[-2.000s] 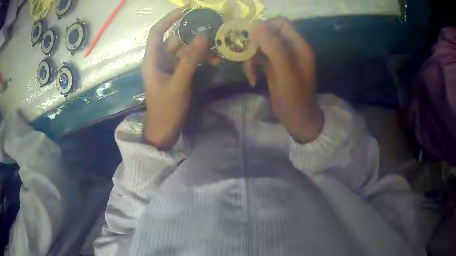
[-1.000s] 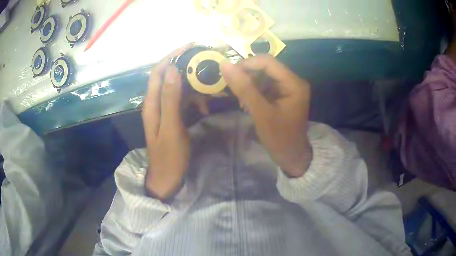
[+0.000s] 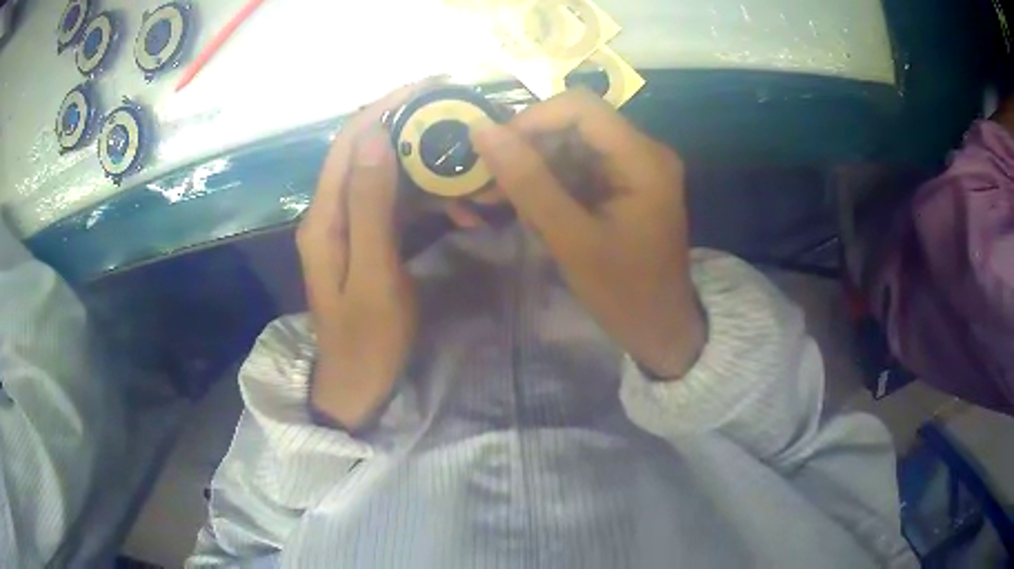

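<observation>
A dark round watch case (image 3: 394,120) is held just past the bench's front edge. A pale-yellow adhesive ring (image 3: 420,170) lies over its face, with the dark centre showing through the hole and a small hole in the band at the left. My left hand (image 3: 361,245) grips the case at its left side. My right hand (image 3: 600,211) has its thumb and fingertips on the ring's right side. Whether the ring is fully in contact with the case cannot be told.
Several finished cases with pale rings (image 3: 119,145) lie at the upper left. A red stick (image 3: 219,45) lies right of them. Yellow die-cut sheets (image 3: 617,78) lie at the bench edge, beyond my right hand. People's sleeves show at left (image 3: 45,400) and right (image 3: 956,267).
The ring, first held apart to the right of the case, is now over the case's face. Both hands are lower in the picture than two seconds ago.
</observation>
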